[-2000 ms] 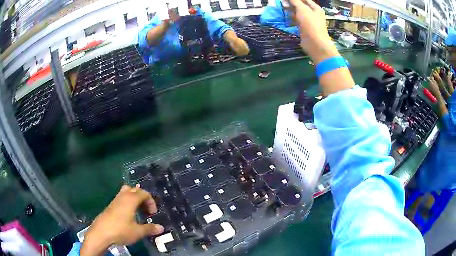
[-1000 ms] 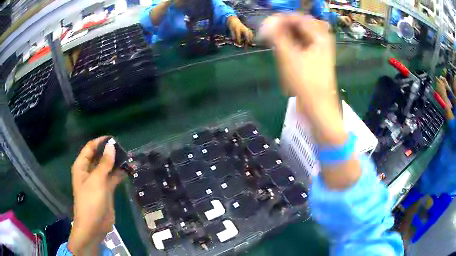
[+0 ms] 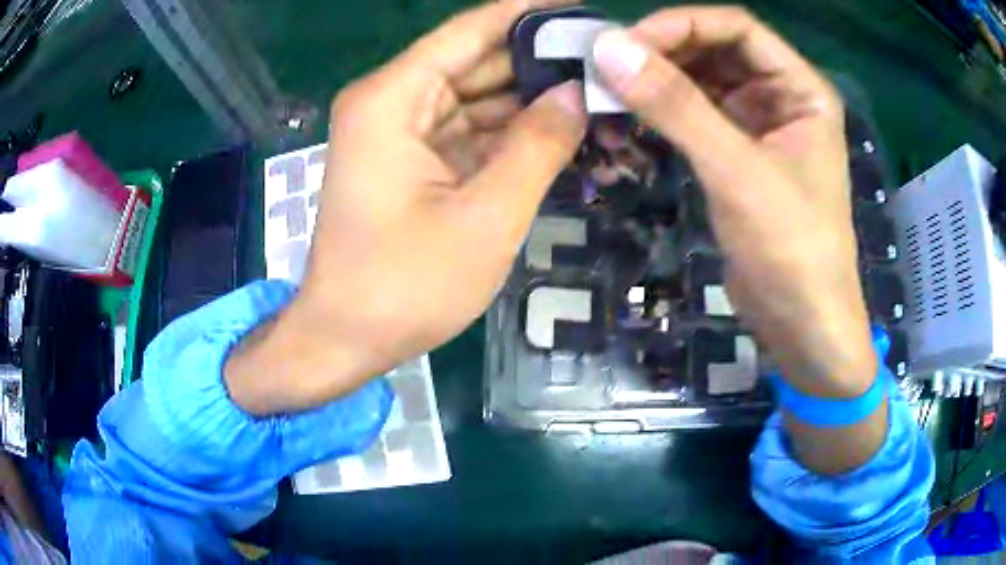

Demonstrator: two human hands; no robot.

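Note:
My left hand (image 3: 441, 210) grips a small black display module (image 3: 537, 73) by its edge at the top centre. My right hand (image 3: 761, 166) has thumb and fingers on a pale L-shaped adhesive pad (image 3: 565, 40) that lies against the module's face. Below the hands is the clear blister tray (image 3: 518, 411) of black modules; several in its near rows bear pale L-shaped pads, such as this pad (image 3: 548, 317). My hands hide part of the tray. The sticker sheet (image 3: 410, 436) with grey notched shapes lies left of the tray, partly under my left arm.
A white vented box (image 3: 951, 265) stands right of the tray. At left are a glossy black slab (image 3: 204, 226), a green-rimmed tray (image 3: 146, 276) and a pink-and-white block (image 3: 72, 204) on it. A metal upright (image 3: 215, 66) rises at the upper left.
The view has turned down and left. My left hand has brought the module up to the centre. My right hand has come back from the far side and now meets it with a pad.

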